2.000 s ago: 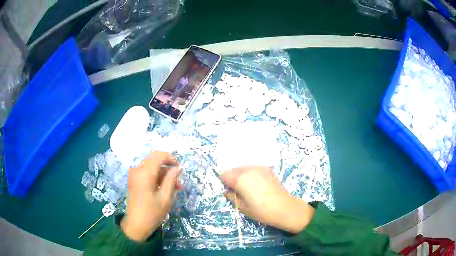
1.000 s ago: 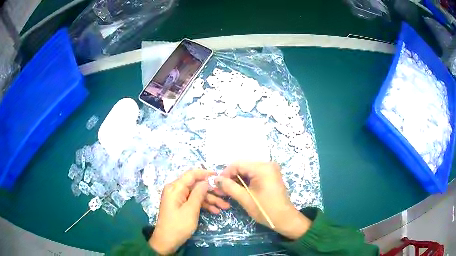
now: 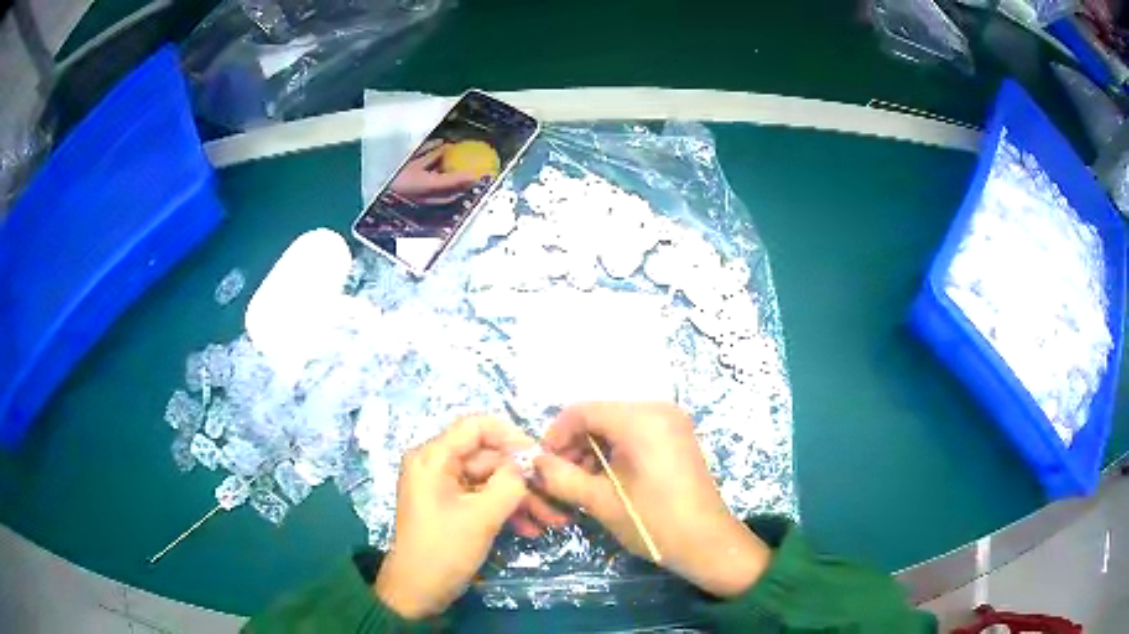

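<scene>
My left hand [image 3: 454, 510] and my right hand [image 3: 650, 489] meet over the clear bag [image 3: 545, 586]. The fingertips of both hands pinch a small whitish piece [image 3: 526, 460] between them; its details are blurred. My right hand also holds a thin tan stick [image 3: 623, 495], slanting down to the right across the palm. White parts [image 3: 712, 291] lie spread over the bag, beyond and right of my hands. Clear plastic parts [image 3: 254, 421] are heaped to the left. A second thin stick [image 3: 186, 536] lies at lower left, its upper end at a clear piece.
A smartphone [image 3: 448, 180] lies at the bag's top left. A white oval object [image 3: 301, 291] is beside the clear heap. An empty-looking blue tray [image 3: 105, 235] stands left; another blue tray [image 3: 960, 359] full of white pieces stands right. A pale rail [image 3: 792, 107] runs behind.
My hands were apart two seconds ago, came together at the small piece, and have hardly moved since one second ago. The picture on the phone has changed.
</scene>
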